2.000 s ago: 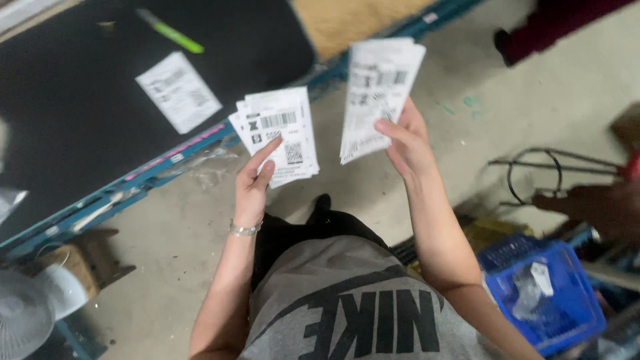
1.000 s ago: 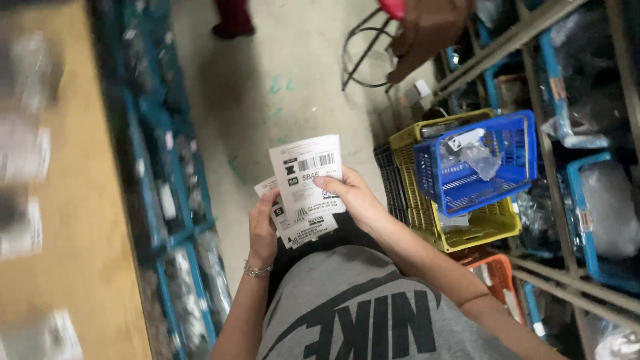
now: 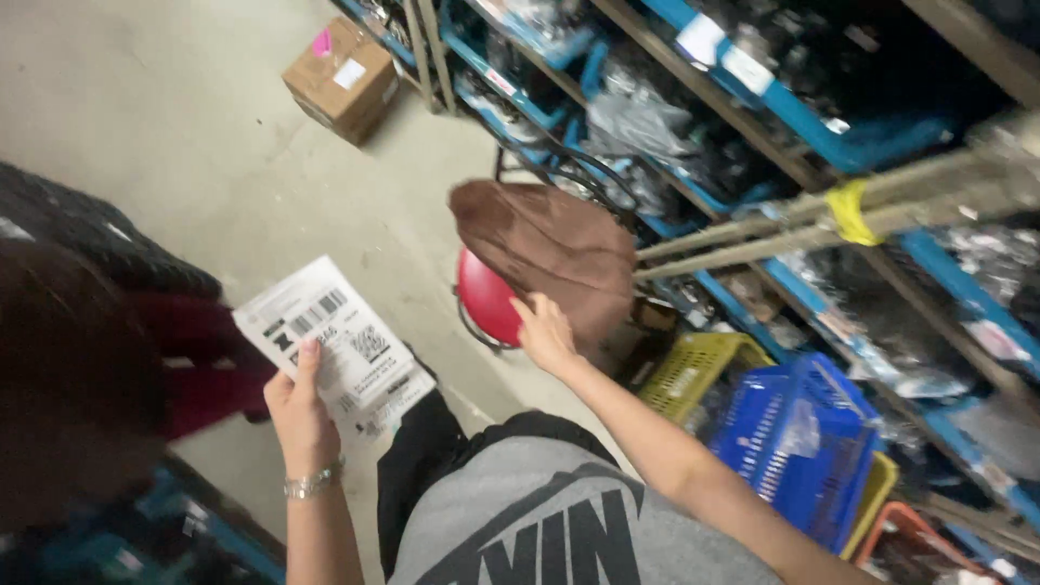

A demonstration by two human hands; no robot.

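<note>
My left hand (image 3: pixel 305 414) grips a stack of printed paper labels (image 3: pixel 337 333), thumb on top; they bear barcodes and a square code. My right hand (image 3: pixel 546 331) reaches out to the brown cloth item (image 3: pixel 561 252), which lies over a red round stool (image 3: pixel 485 296). Its fingers are at the lower edge of the cloth, by the stool seat; whether they pinch the cloth is unclear from the blur.
Racks with blue bins (image 3: pixel 812 106) of plastic-wrapped goods line the right. Blue (image 3: pixel 780 439) and yellow (image 3: pixel 691 374) baskets stand beside my right arm. A cardboard box (image 3: pixel 345 81) sits on the floor ahead. A dark-haired person (image 3: pixel 89 382) is close on the left.
The labels, held by both hands a second ago, are now in my left hand alone. My right hand has left them and moved out to the brown cloth. The view has turned strongly.
</note>
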